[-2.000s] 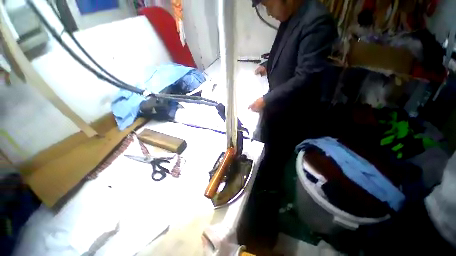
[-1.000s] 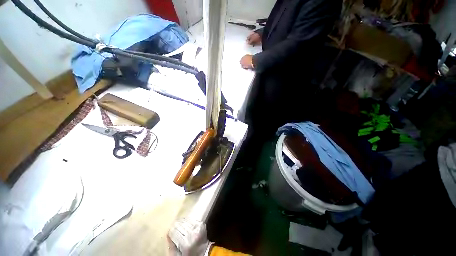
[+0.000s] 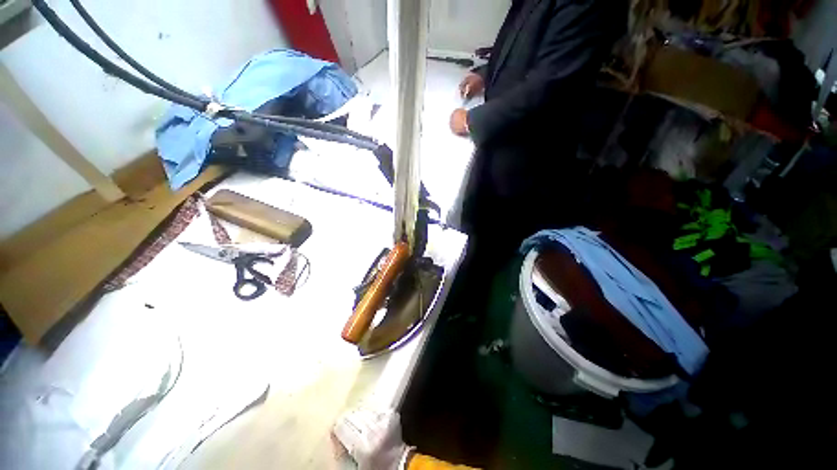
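Note:
The steam iron (image 3: 399,303) rests at the table's right edge, its orange-brown wooden handle towards me, with nobody's hand on it. Curved white fabric strips (image 3: 216,424) lie flat at the lower left, near me. My right hand (image 3: 367,436), in a thin white glove with a yellow sleeve behind it, is at the table's front right edge, below the iron and apart from it. It is cut off by the bottom edge and blurred, so its fingers and any hold are unclear. My left hand is out of the picture.
Shears (image 3: 240,266), a brown block (image 3: 259,217) and a patterned strip lie mid-table. Blue cloth (image 3: 262,92) and cardboard (image 3: 101,243) are behind. A pale bar (image 3: 407,119) rises from the iron. A person in a dark jacket (image 3: 541,78) stands beyond. A bin (image 3: 551,353) stands right.
The camera view has shifted. My gloved hand shows slightly more than two seconds ago, still at the front edge. The iron and shears stay in place. The other person's hands have moved slightly.

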